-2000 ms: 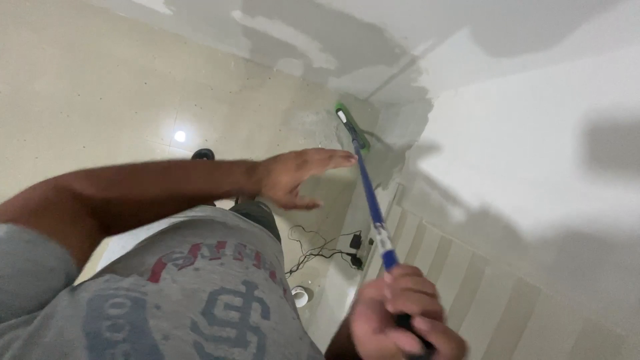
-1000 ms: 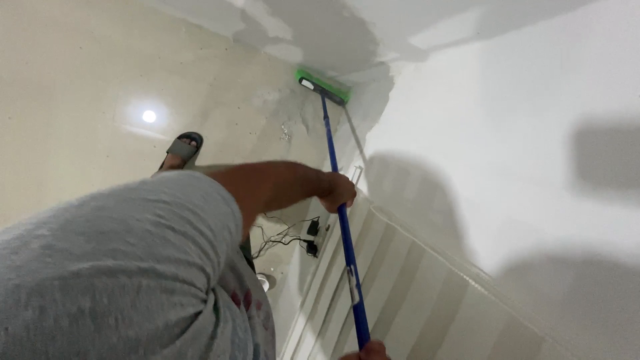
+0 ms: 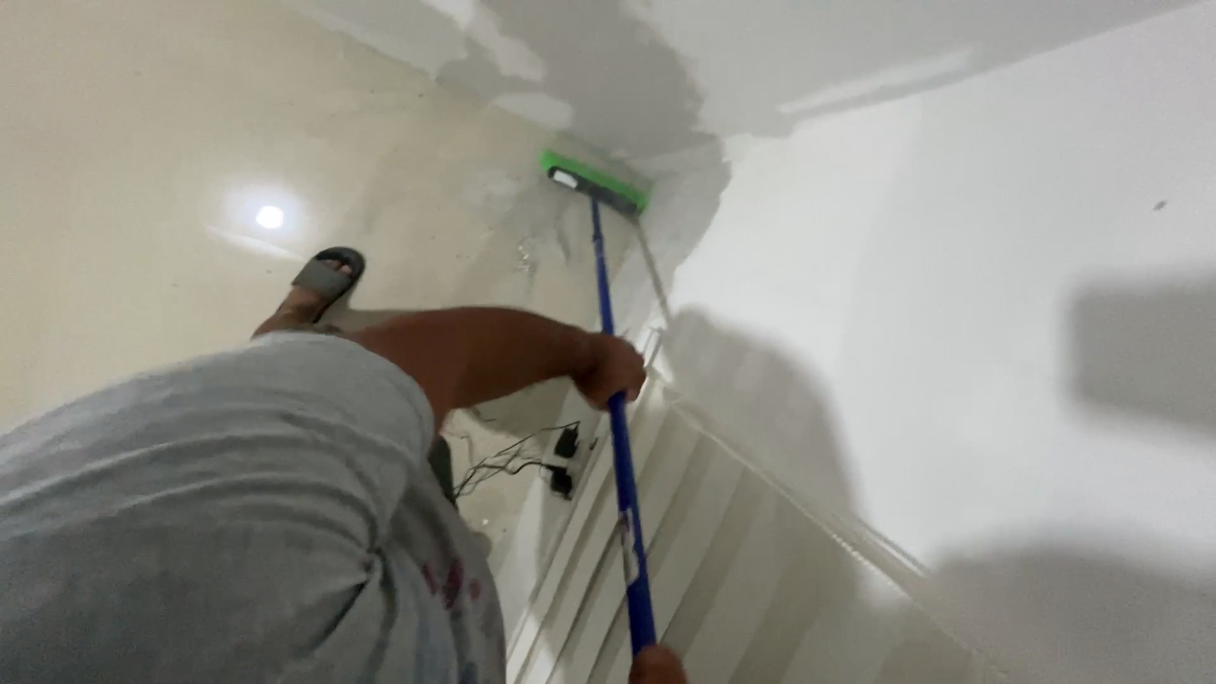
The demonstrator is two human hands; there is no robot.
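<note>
A long blue pole (image 3: 623, 475) runs from the bottom edge up to a green-and-black head (image 3: 597, 180), a broom or squeegee. This head rests low in the corner, where the beige floor meets the patchy grey-and-white wall. My left hand (image 3: 611, 370) is closed around the middle of the pole, the arm reaching across from the left. Only part of my right hand (image 3: 657, 667) shows at the bottom edge, at the pole's lower end and partly out of frame; its fingers look curled on the pole.
My sandalled foot (image 3: 328, 275) stands on the beige floor (image 3: 142, 171). Black adapters (image 3: 562, 480) with tangled cables lie beside a ribbed white panel (image 3: 703, 532). A white wall (image 3: 950, 313) with dark shadows rises on the right.
My left hand, open beside the pole two seconds ago, has closed around it. The green head has turned and lies more broadside in the corner. The view has swung.
</note>
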